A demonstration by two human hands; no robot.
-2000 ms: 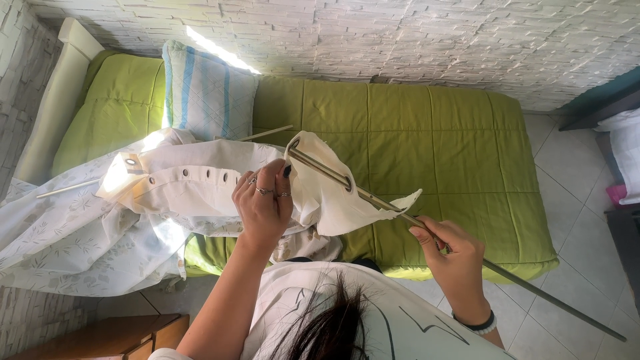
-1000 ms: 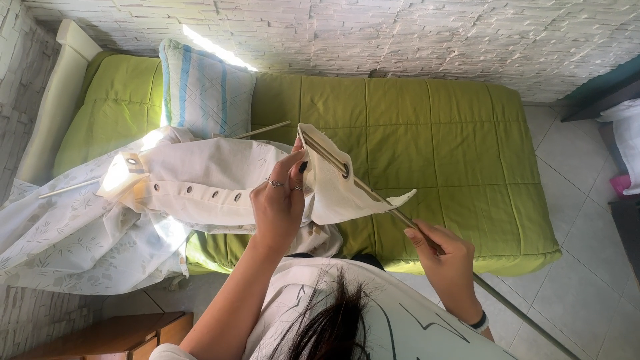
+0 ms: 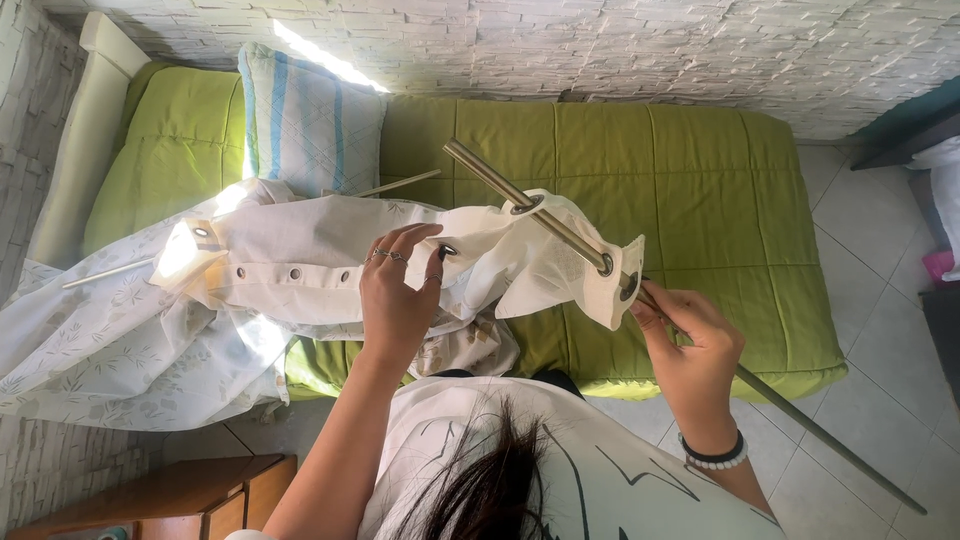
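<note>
A metal curtain rod (image 3: 570, 238) slants from upper left to lower right, passing through several metal eyelets at the right end of a cream curtain (image 3: 300, 232). My right hand (image 3: 690, 337) grips the rod just beyond the last threaded eyelet (image 3: 630, 286). At the curtain's top band, my left hand (image 3: 401, 281) has its thumb and fingers apart around a free eyelet (image 3: 448, 250); whether the fingertips touch the fabric is hard to tell. More free eyelets line the band to the left. A second, thinner rod (image 3: 109, 273) lies partly hidden under or within the curtain.
The curtain lies over a bed with a green quilt (image 3: 705, 187). A striped pillow (image 3: 311, 120) rests near the headboard (image 3: 82, 150), against a textured stone-look wall (image 3: 600, 45). Wooden furniture (image 3: 165, 487) stands at the lower left, and the rod's far end extends over the tiled floor (image 3: 862, 322).
My left hand has let go of the fabric around the rod and moved left. The rod's upper end now sticks out past the eyelets, and the threaded curtain part sits nearer my right hand.
</note>
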